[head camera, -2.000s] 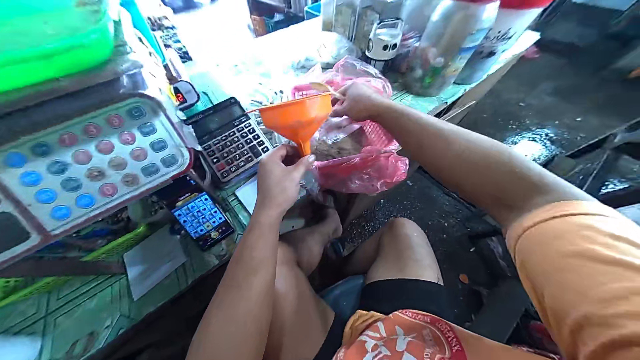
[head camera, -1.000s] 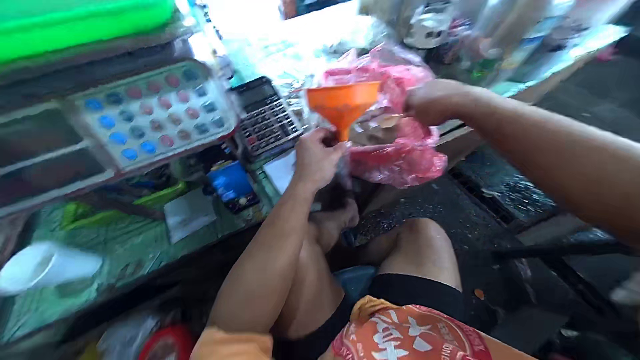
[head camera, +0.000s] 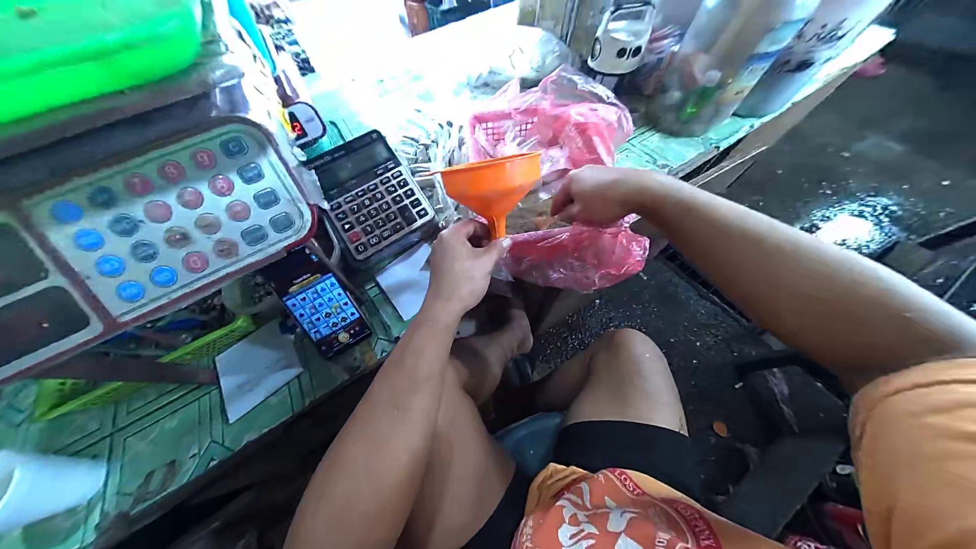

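An orange plastic funnel stands upright, mouth up, with my left hand gripping its narrow spout. What lies under the spout is mostly hidden by that hand. Right of the funnel, my right hand reaches into an open pink plastic bag that holds something brown; the fingertips are partly hidden, so I cannot tell whether they hold anything. Behind that hand, more pink plastic lies over a pink basket.
A desk calculator, a lit phone and a weighing scale with round keys are at the left. Folded paper and a white cup lie on the green tabletop. Large clear containers stand at the back right.
My right hand was at the funnel's rim two seconds ago; it has come down to the pink bag. The left hand keeps its grip on the spout.
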